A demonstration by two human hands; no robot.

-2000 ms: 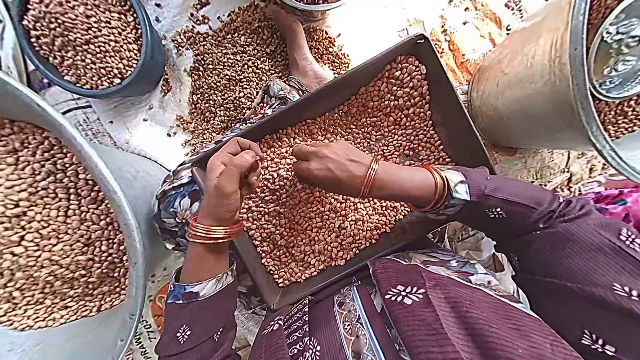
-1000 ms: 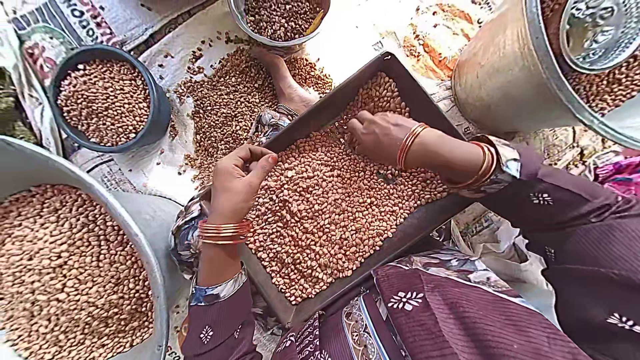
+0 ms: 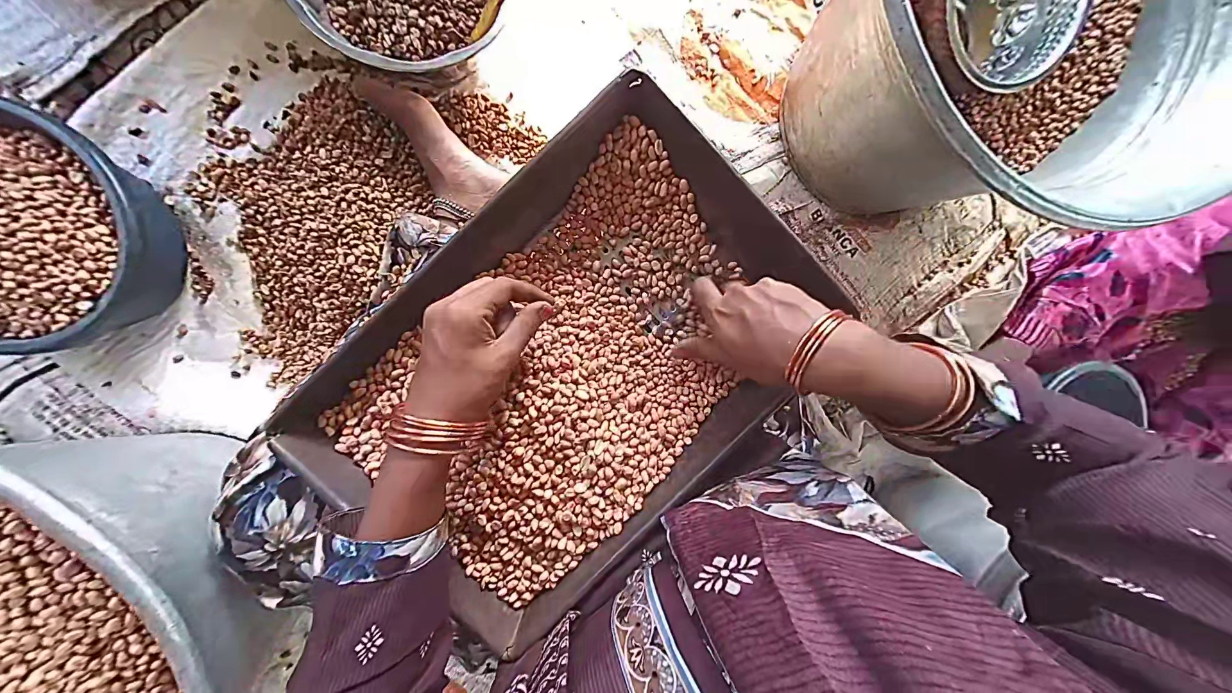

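A dark rectangular metal tray (image 3: 770, 207) lies tilted across my lap, spread with reddish-brown shelled nuts or beans (image 3: 568, 452). My left hand (image 3: 476, 337) hovers over the tray's left part, thumb and forefinger pinched near each other; whether something small is between them cannot be told. My right hand (image 3: 746, 327) rests its spread fingers among the nuts at the tray's right side, beside a patch where the tray's bottom shows through. Copper-coloured bangles circle both wrists.
A heap of darker nuts (image 3: 327, 212) lies on the sacking beyond the tray, beside a bare foot (image 3: 438, 144). Around stand a dark tub (image 3: 154, 260), a large metal vessel (image 3: 164, 597), a metal bowl (image 3: 423, 65) and a metal pot (image 3: 847, 115) holding a steel dish (image 3: 1020, 43).
Two seconds ago both hands were close together over the nuts; the right hand has since moved away to the right. Nuts have been pushed aside, baring some of the tray's bottom.
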